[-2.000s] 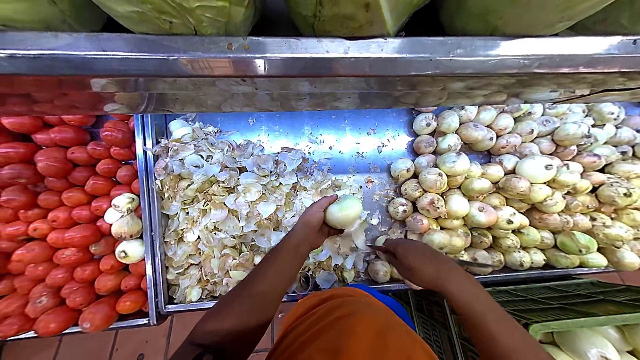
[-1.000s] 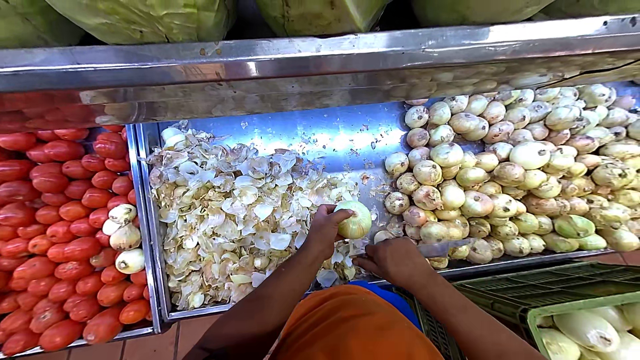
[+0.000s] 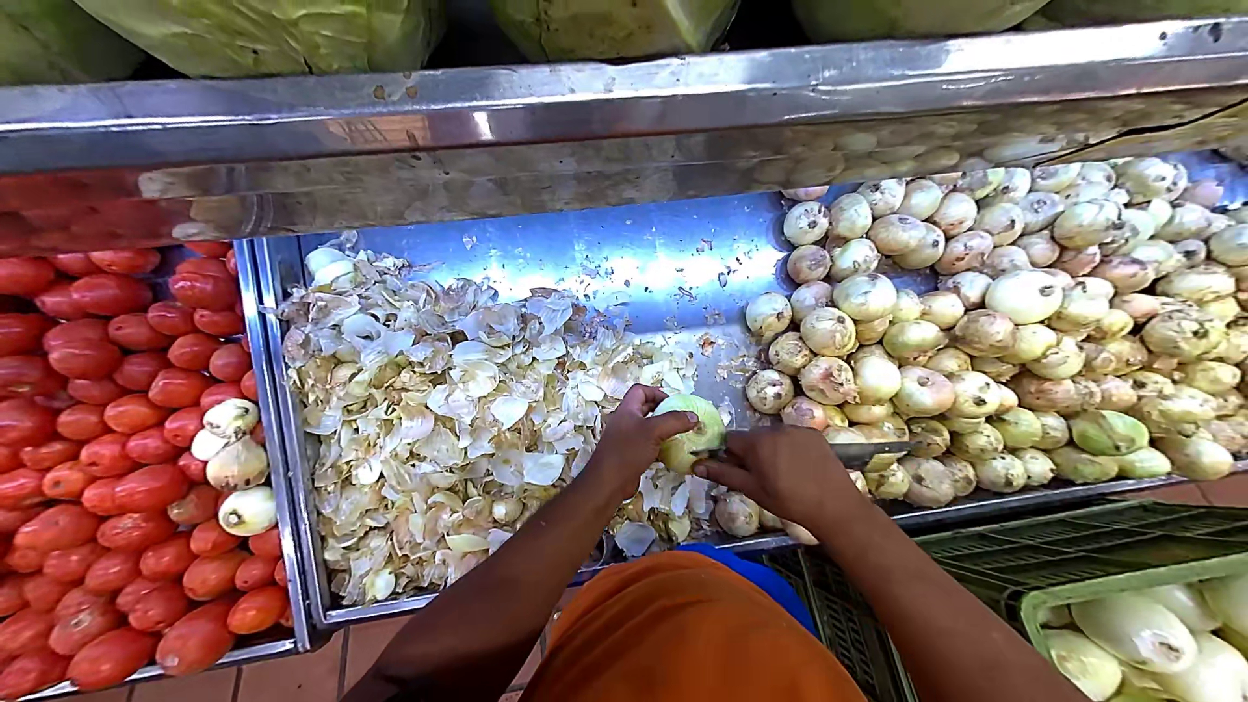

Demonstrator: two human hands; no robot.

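My left hand [image 3: 639,434] grips a pale green-white onion [image 3: 694,429] above the right edge of a heap of onion skins [image 3: 468,390]. Close against the onion's right side is my right hand [image 3: 780,468], closed on a knife [image 3: 868,450] whose blade points right, over the piled onions [image 3: 916,390]. The knife's handle is mostly hidden in my fingers, and its near end meets the onion's lower right side.
Red tomatoes [image 3: 136,497] fill the bin at left, with several white onions [image 3: 239,463] on them. A metal shelf edge [image 3: 585,97] crosses above, bearing cabbages [image 3: 283,29]. Green crates [image 3: 1092,556] with large white onions [image 3: 1136,629] stand at lower right.
My right hand has come up against the onion, where a gap lay between them two seconds ago. The left hand still holds the onion, now turned differently.
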